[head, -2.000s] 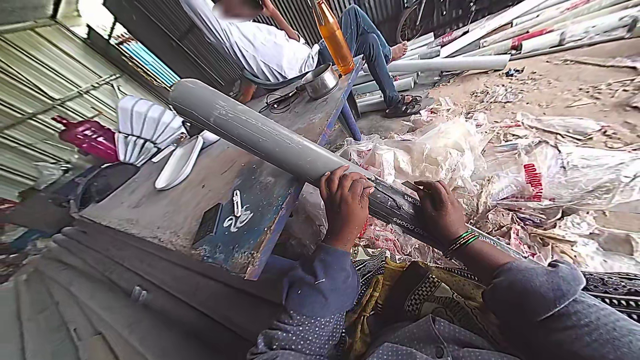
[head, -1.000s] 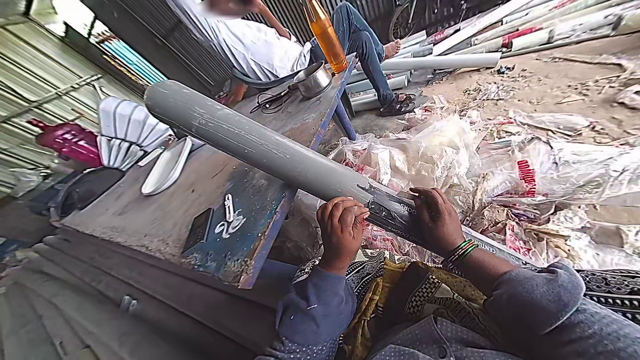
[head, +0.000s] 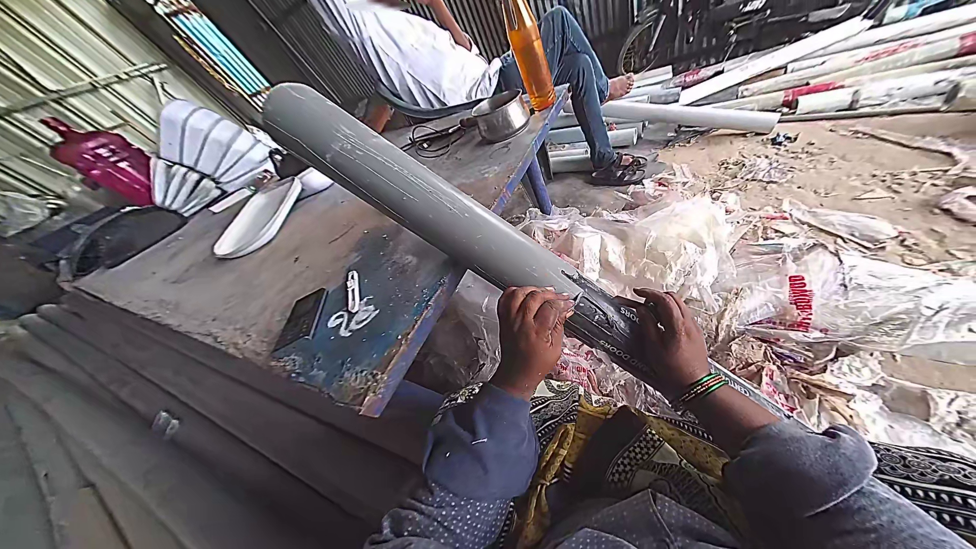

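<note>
A long grey roll (head: 412, 191) slants from the wooden table down to my lap, its upper part bare grey. Around its lower part is dark printed plastic film (head: 602, 320) with a ragged, torn edge. My left hand (head: 534, 328) is at this torn edge, thumb and fingers pinched together on the film. Farther down the roll, my right hand (head: 671, 335), with bangles at the wrist, lies over the printed film with its fingers curled. What is under its palm is hidden.
On the table (head: 183, 290) are a dark phone-like object (head: 301, 316), a white-handled cutter (head: 352, 291), a white dish (head: 259, 217), a metal pot (head: 499, 116) and an orange bottle (head: 528, 57). A person (head: 427, 57) sits behind. Crumpled plastic film (head: 663, 236) covers the ground at right.
The torn edge of the dark film has moved down the roll since two seconds ago, baring more grey. Both hands remain close together on the lower part of the roll.
</note>
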